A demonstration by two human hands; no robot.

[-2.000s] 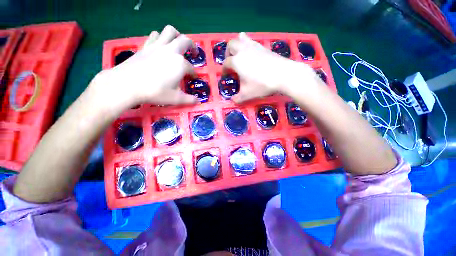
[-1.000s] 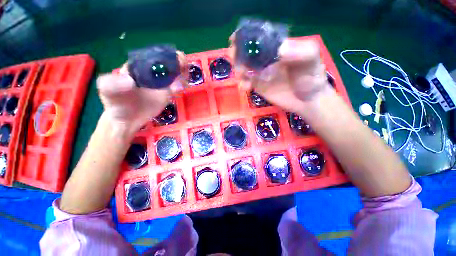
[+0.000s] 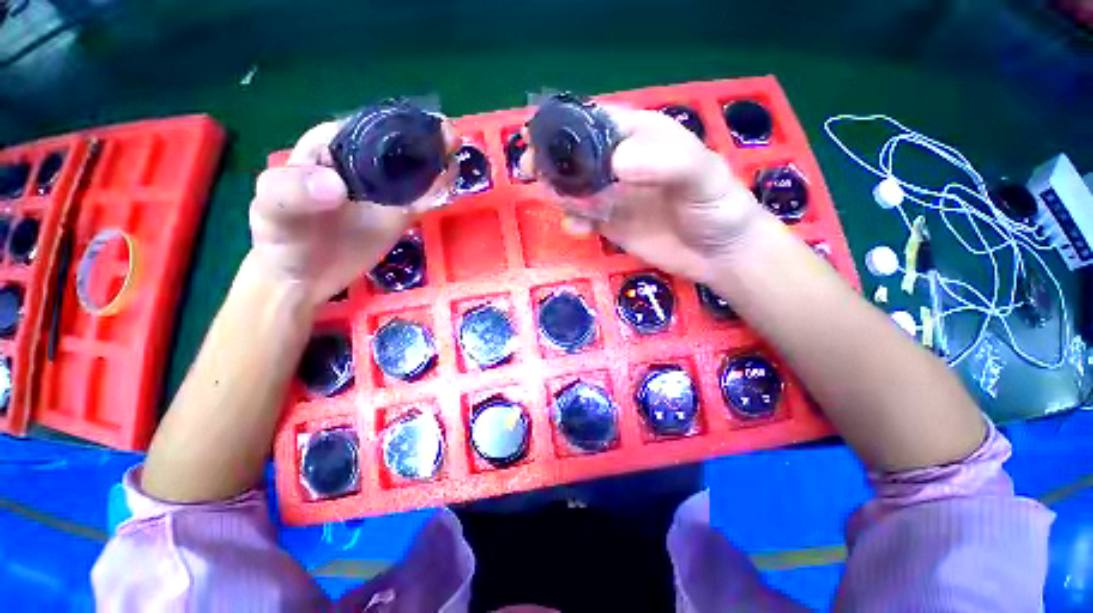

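My left hand (image 3: pixel 306 222) holds a round dark smartwatch head (image 3: pixel 390 152), raised above the foam tray, its back side showing, with clear film round its edge. My right hand (image 3: pixel 677 186) holds a second watch head (image 3: pixel 573 145) the same way, to the right of the first. No lit sensor lights show on either back. The red-orange foam tray (image 3: pixel 539 472) lies below with watch heads in its square pockets. Two neighbouring second-row pockets are empty. Some screens show red and white digits, others look silvery from glare. My hands hide some pockets.
At left lie more red-orange foam trays (image 3: pixel 180 258), one with a yellowish ring (image 3: pixel 108 273) in it, another holding watches. At right are tangled white cables (image 3: pixel 959 240) with small white discs (image 3: pixel 888 193) and a white box with dark ports (image 3: pixel 1067 206).
Two watch heads were lifted from the second-row pockets and turned over. Since one second ago, both have tilted and drawn slightly closer together, and their green-white sensor lights no longer show.
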